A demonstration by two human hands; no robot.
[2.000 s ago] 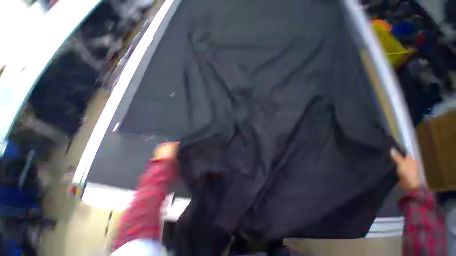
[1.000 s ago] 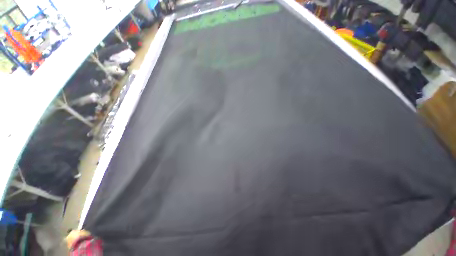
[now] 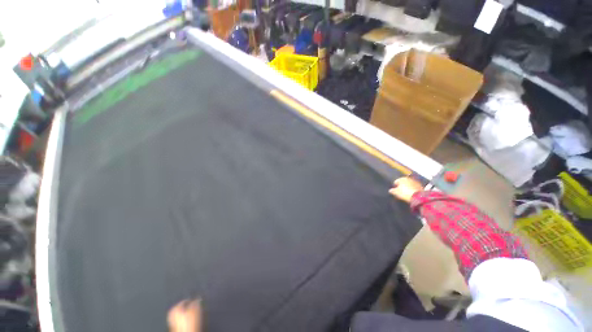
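A large black fabric ply (image 3: 214, 188) lies spread over the cutting bed, mostly flat with faint wrinkles and a crease near the front. Its front edge hangs over the near end. My right hand (image 3: 407, 189), in a red plaid sleeve, is at the fabric's right edge with fingers closed on it. My left hand (image 3: 185, 316) is blurred and cut off by the bottom edge, over the fabric; its grip cannot be made out. A yellow ruler (image 3: 341, 132) lies along the right side. Green projected light (image 3: 136, 84) shows at the far end.
White rails (image 3: 311, 100) edge the bed, with a machine gantry (image 3: 123, 52) at the far end. A red button (image 3: 450, 176) sits at the right rail's near end. Beyond the rail are a cardboard box (image 3: 425, 97), yellow crates (image 3: 295, 70) and white bags (image 3: 506, 139).
The view has turned right. The fabric, bunched and then lifted in a wide sheet earlier, now lies lower and flatter on the bed. The ruler shows again, and my left hand is over the fabric.
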